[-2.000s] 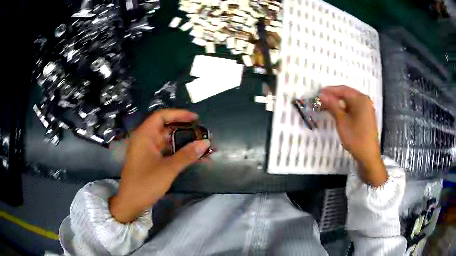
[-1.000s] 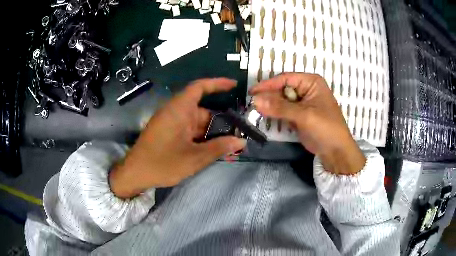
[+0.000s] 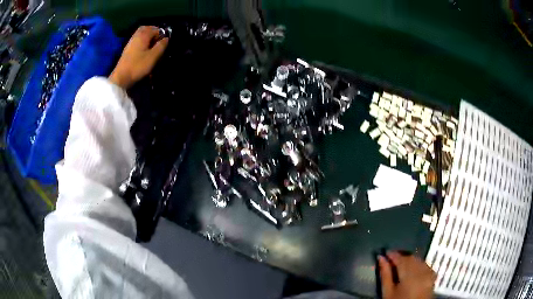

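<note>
My left hand [image 3: 139, 57] is at the upper left, over the far end of the black bag or tray of parts [image 3: 169, 105]. Its fingers are curled, with a small shiny bit at the fingertips; whether it is gripped is unclear. My right hand [image 3: 412, 277] is at the bottom right, cut off by the lower edge, with its fingers on a dark, narrow object [image 3: 384, 273] that is partly hidden. A heap of small metallic components [image 3: 289, 146] lies mid-bench. One loose component [image 3: 338, 216] lies nearer to me.
A blue bin [image 3: 96, 55] of small dark parts stands at the far left. A pile of cream pads [image 3: 409, 128] lies at the right, with a dark thin tool [image 3: 438, 169] and white cards [image 3: 393, 188]. The white sheet with rows of slivers [image 3: 488, 216] is at the far right.
The view has swung left. My left hand has left the dark case and reached to the black bag. My right hand has moved apart from it, still with a dark object.
</note>
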